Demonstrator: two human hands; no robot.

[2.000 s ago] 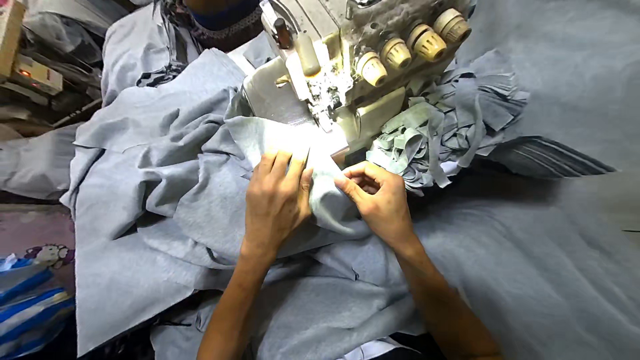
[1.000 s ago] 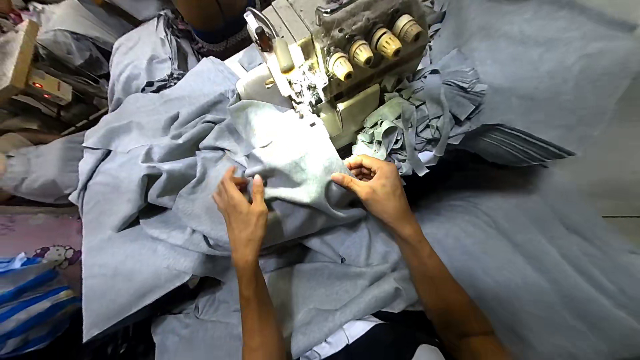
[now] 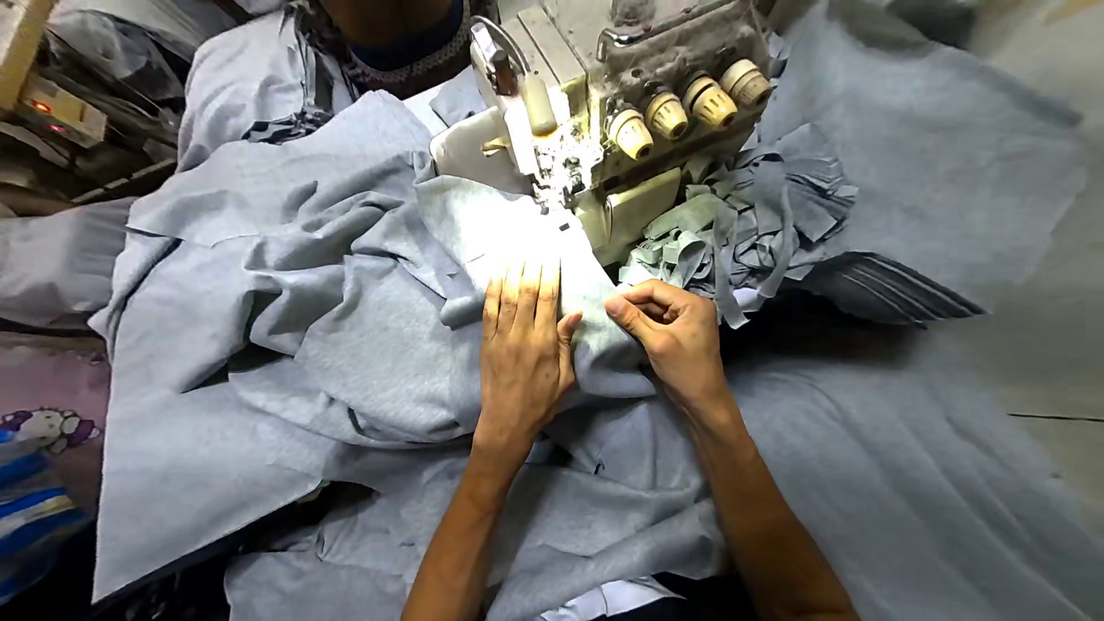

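Grey knit fabric (image 3: pixel 371 345) lies in loose folds in front of an overlock sewing machine (image 3: pixel 552 103), its edge under the brightly lit needle and presser foot area. My left hand (image 3: pixel 524 341) rests flat on the fabric just below the presser foot, fingers stretched toward the machine and close together, thumb a little apart. To its right, my right hand (image 3: pixel 668 332) pinches the fabric's right edge between thumb and fingertips. The cloth right at the needle is washed out by the lamp, so its exact edge there cannot be told.
Cut fabric strips (image 3: pixel 733 228) are heaped right of the machine, below its tension dials (image 3: pixel 711 102). A stack of folded dark-edged pieces (image 3: pixel 897 289) lies farther right. More grey cloth (image 3: pixel 931 155) spreads at the right. A small box with red lights (image 3: pixel 65 112) is at the upper left.
My left hand was off to the left with fingers bent a second ago; it has moved right and lies flat on the fabric near the presser foot. My right hand still pinches the edge.
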